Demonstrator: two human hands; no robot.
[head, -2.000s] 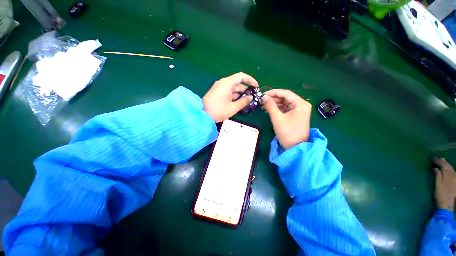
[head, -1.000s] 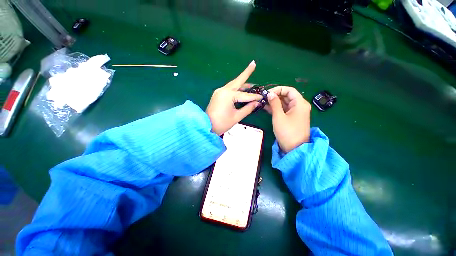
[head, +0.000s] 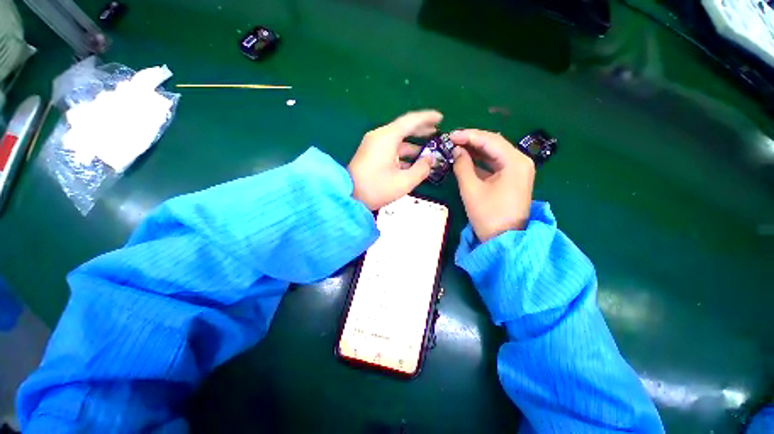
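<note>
A small black housing unit [head: 438,161] with silvery details is held between my two hands, just above the top end of the smartphone. My left hand [head: 389,163] grips its left side with thumb and fingers. My right hand [head: 494,180] pinches its upper right edge with thumb and index finger. The fingertips partly hide the unit. The smartphone [head: 395,288] lies face up on the dark-green bench with a bright white screen. Small dark and gold bits show at its right edge.
Similar black units lie right of my hands [head: 538,147], at the upper left [head: 259,41] and at the far upper left [head: 112,11]. A thin stick [head: 233,86], a clear bag with white contents [head: 119,123] and a grey-and-red tool [head: 15,148] lie left. A white object [head: 743,32] is top right.
The view has shifted. My left index finger, raised a second ago, has come down closer to the unit. The unit's face is now turned more toward me. The other person's hand has left view.
</note>
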